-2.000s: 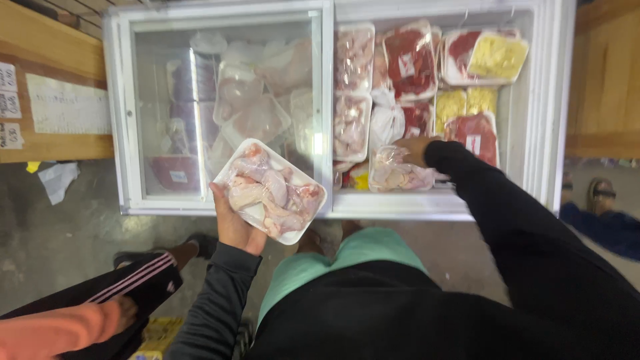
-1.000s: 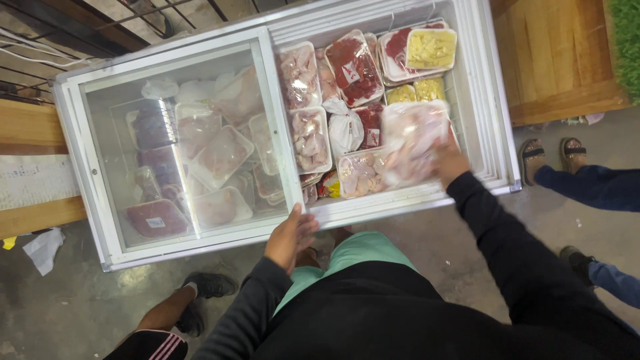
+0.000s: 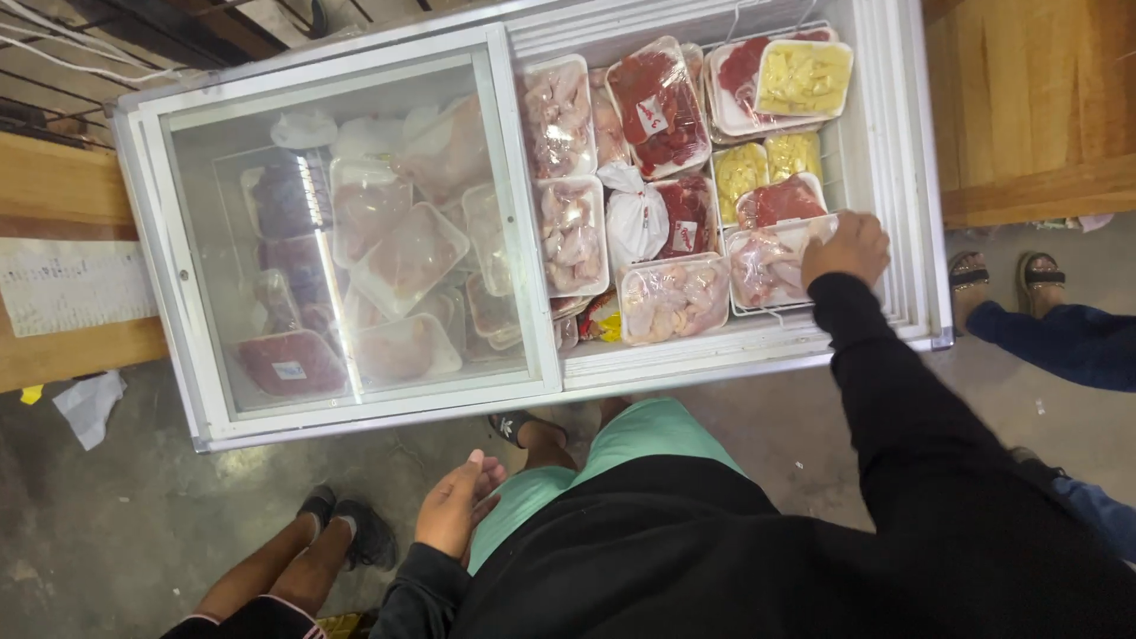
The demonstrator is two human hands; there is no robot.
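My right hand is on the right end of a wrapped tray of chicken pieces, its fingertips over the edge; how firmly it grips is not clear. That tray lies at the front right of the chest freezer, just below a tray of red meat. To its left is another tray of chicken pieces. A knotted white plastic bag lies behind that, beside more red meat. My left hand hangs in front of the freezer, holding nothing, fingers loosely curled and apart.
A sliding glass lid covers the freezer's left half, with more packs beneath. Yellow packs lie at the back right. Wooden furniture flanks the freezer. One person's legs are at lower left; sandalled feet stand at right.
The chicken tray in my left hand two seconds ago is gone from it. My right hand moved a chicken tray, which now lies at the front right. My left hand has drawn back from the freezer edge.
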